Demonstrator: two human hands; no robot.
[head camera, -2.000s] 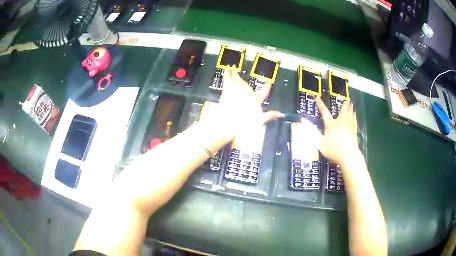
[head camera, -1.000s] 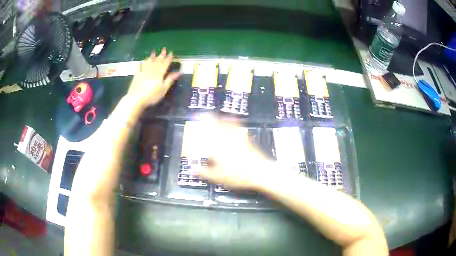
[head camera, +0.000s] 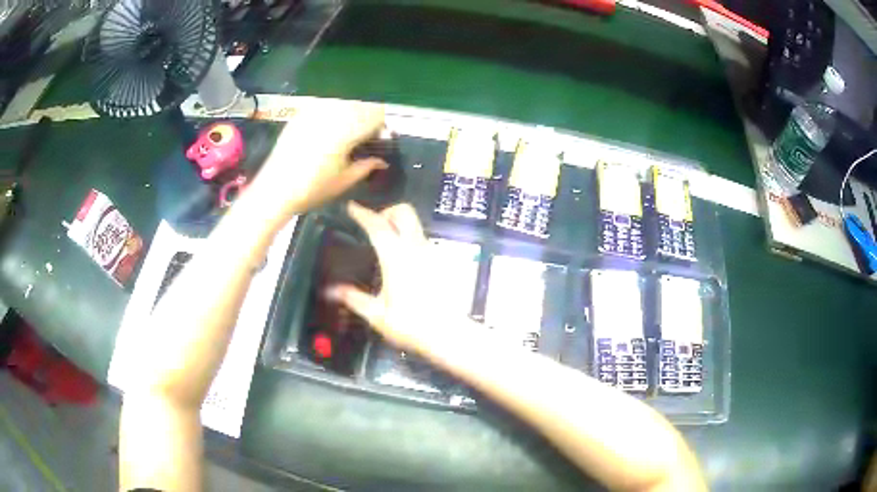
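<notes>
A clear blister tray (head camera: 716, 351) holds several black keypad phones in two rows. Their screens glare white, as on the upper phone (head camera: 467, 178) and the lower right phone (head camera: 682, 336). At the tray's left end, a dark phone back with a red spot (head camera: 332, 322) lies face down in the lower row. My right hand (head camera: 396, 279) is at its right side, thumb and fingers spread and empty. My left hand (head camera: 337, 159) is at a dark phone (head camera: 385, 183) in the upper left; blur and the fingers hide whether it is gripped.
A fan (head camera: 149, 53) and a red figure (head camera: 216, 151) stand at the left. A red and white carton (head camera: 106, 237) and white paper (head camera: 226, 356) lie nearer, the paper partly under my left forearm. A water bottle (head camera: 801, 144), small dark block (head camera: 800, 208) and blue object (head camera: 861, 240) are at the right.
My right hand has moved left from the lit phones to the left-end phone back. My left hand stays at the upper left phone, its fingers lower. The whole view has shifted.
</notes>
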